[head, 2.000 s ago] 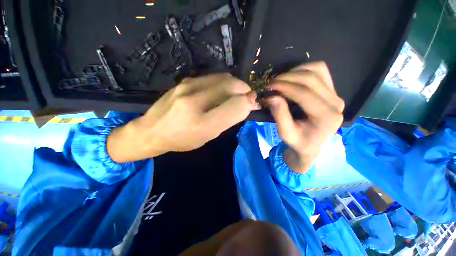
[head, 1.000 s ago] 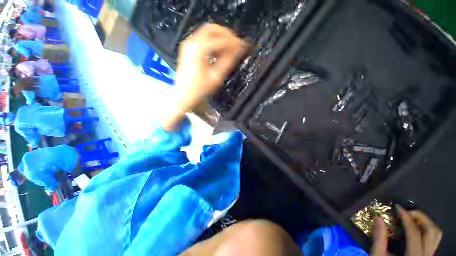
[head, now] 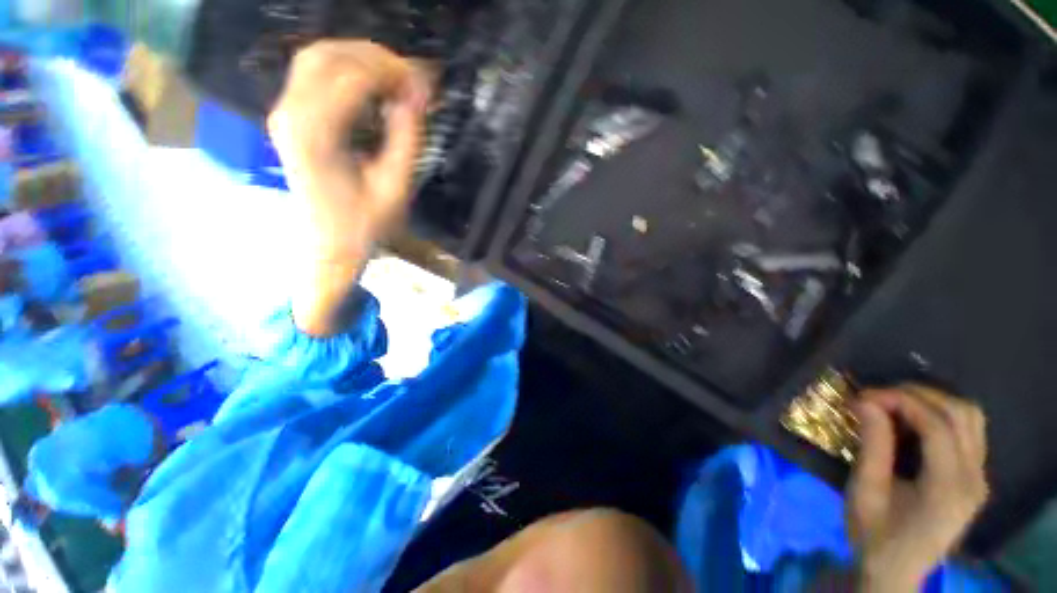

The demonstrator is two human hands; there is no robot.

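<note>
My left hand (head: 348, 145) is blurred over the densely filled left tray compartment (head: 493, 220), its fingers curled round towards the thumb. Whether it holds a part cannot be told. My right hand (head: 921, 475) is at the lower right with bent fingers, just right of a heap of gold-coloured pins (head: 823, 415). Its fingertips are by the heap's right edge, and whether they hold a pin cannot be told. Black plastic parts (head: 800, 263) lie scattered in the middle compartment, with a small gold stray (head: 639, 224) among them.
A raised tray rim (head: 649, 359) runs along my side, and a divider (head: 539, 139) separates the left and middle compartments. Blurred people in blue smocks (head: 87, 463), blue stools (head: 151, 400) and a pale floor (head: 174, 220) show at the left.
Two seconds ago both hands met at the gold heap. Now they are far apart, the left over the left compartment. Since one second ago it has moved further left, and the view has shifted.
</note>
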